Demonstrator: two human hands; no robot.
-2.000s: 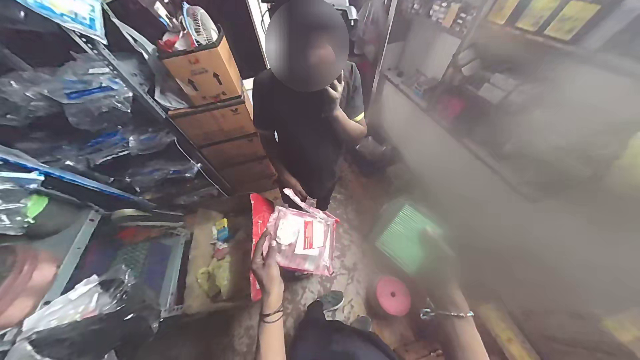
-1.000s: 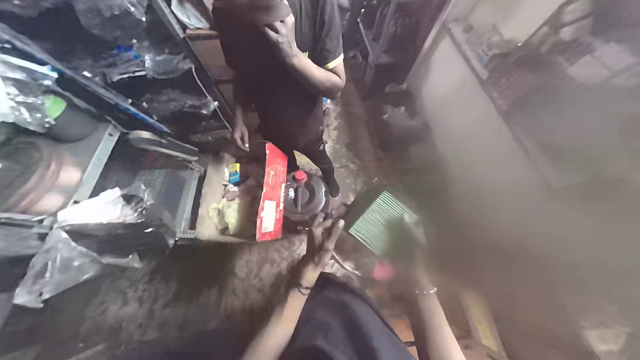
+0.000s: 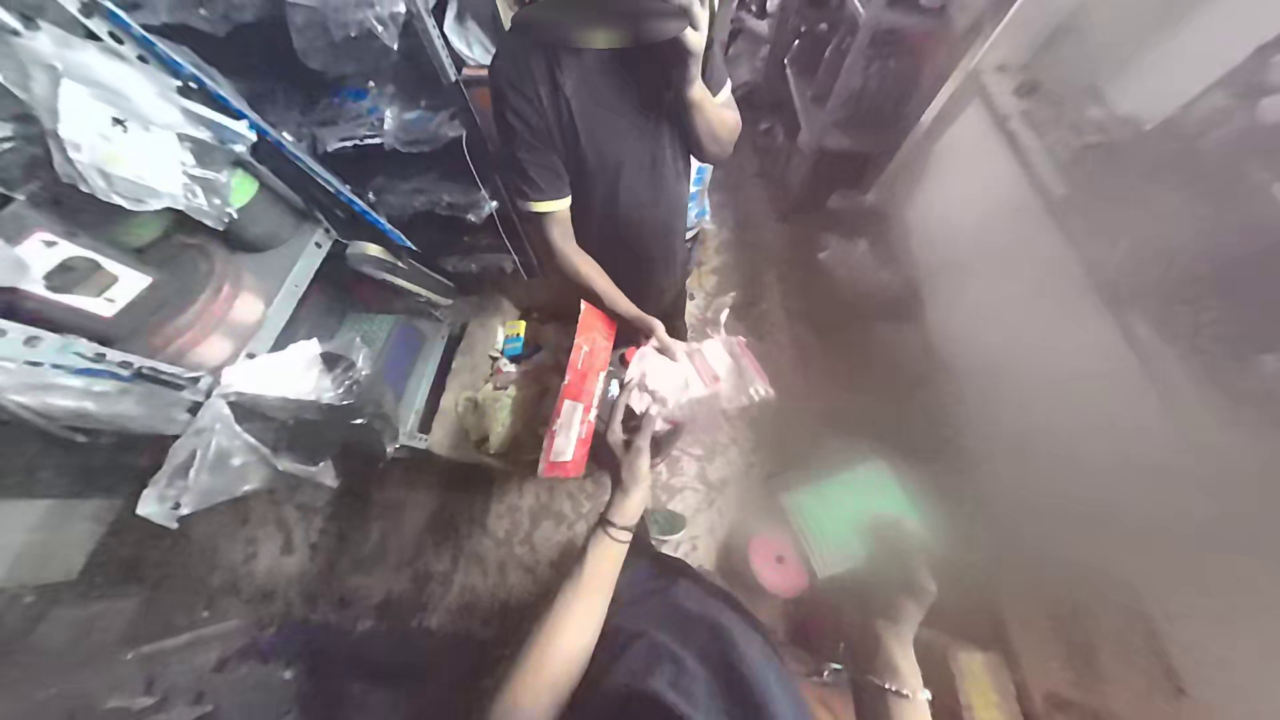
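My left hand (image 3: 632, 440) reaches forward at the lower edge of a clear plastic packet with pink-and-white contents (image 3: 700, 375); whether its fingers grip the packet is hard to tell. A person in a dark shirt (image 3: 620, 150) stands opposite, with one hand (image 3: 660, 338) at the packet's upper side and the other raised to the face. My right hand (image 3: 900, 580), blurred by haze in the view, holds a green pleated filter panel (image 3: 850, 515). A red box (image 3: 580, 390) stands left of the packet. A round pink object (image 3: 778, 564) is beside the filter.
Metal shelving (image 3: 290, 280) with plastic-wrapped parts runs along the left. A clear plastic bag (image 3: 235, 450) hangs over a lower shelf edge. An open cardboard box (image 3: 480, 390) holds small items. A pale counter side (image 3: 1010, 270) rises at the right.
A second ago my left hand was nearer the filter, without the packet; now it is at the packet, which the other person's hand also meets. My right hand and the filter have moved right and down.
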